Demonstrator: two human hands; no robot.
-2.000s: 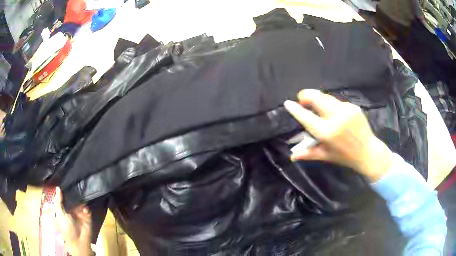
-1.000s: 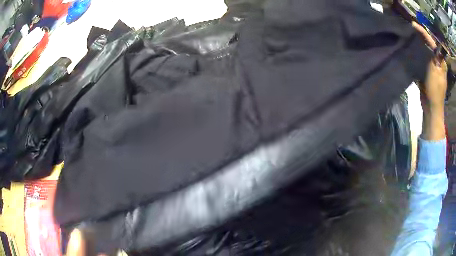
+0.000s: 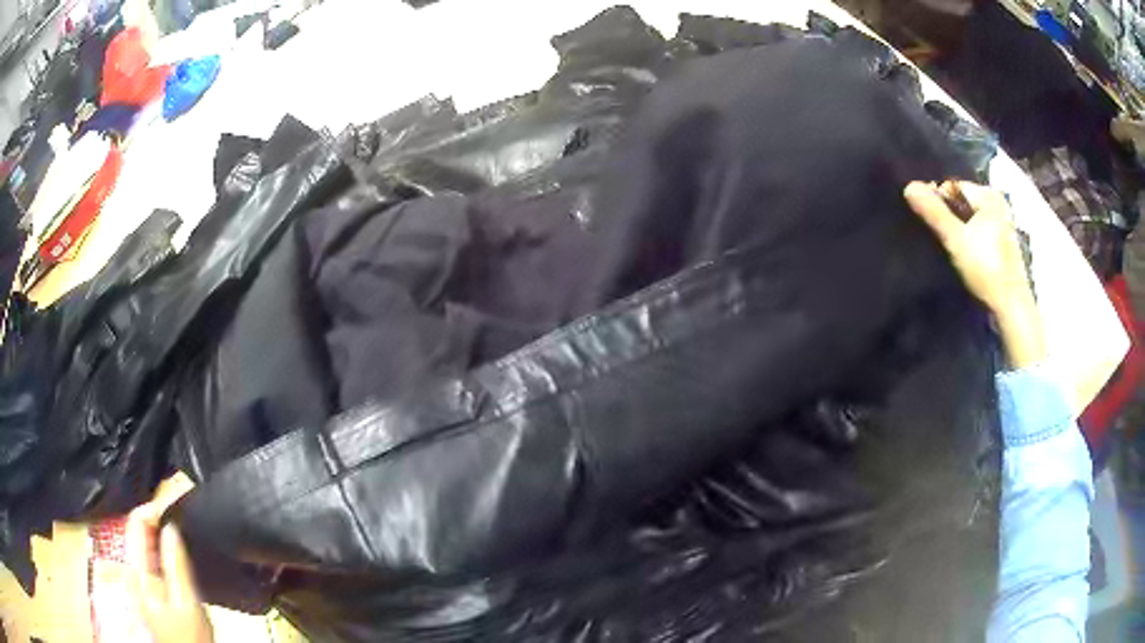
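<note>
A large black shiny jacket (image 3: 465,484) lies across the table in front of me, its long stitched band running from lower left up to the right. Its matt black lining (image 3: 766,151) lies open behind the band. My left hand (image 3: 166,572) is at the lower left, its fingers on the jacket's left end. My right hand (image 3: 986,245) pinches the jacket's dark cloth at the right, thumb and fingertips together. I cannot see whether the right hand also holds a tool. The front of the jacket is creased and dark.
More black shiny garments (image 3: 119,364) are heaped at the left and behind. The pale table (image 3: 414,63) shows at the back. Red and blue items (image 3: 191,86) lie at the far left. A red and white packet (image 3: 111,590) is by my left hand. Dark and checked cloth hangs at the right.
The jacket has been swung up and laid down again, its shiny outer side now showing below the band. My right hand went out to the upper right, then came back lower and inward.
</note>
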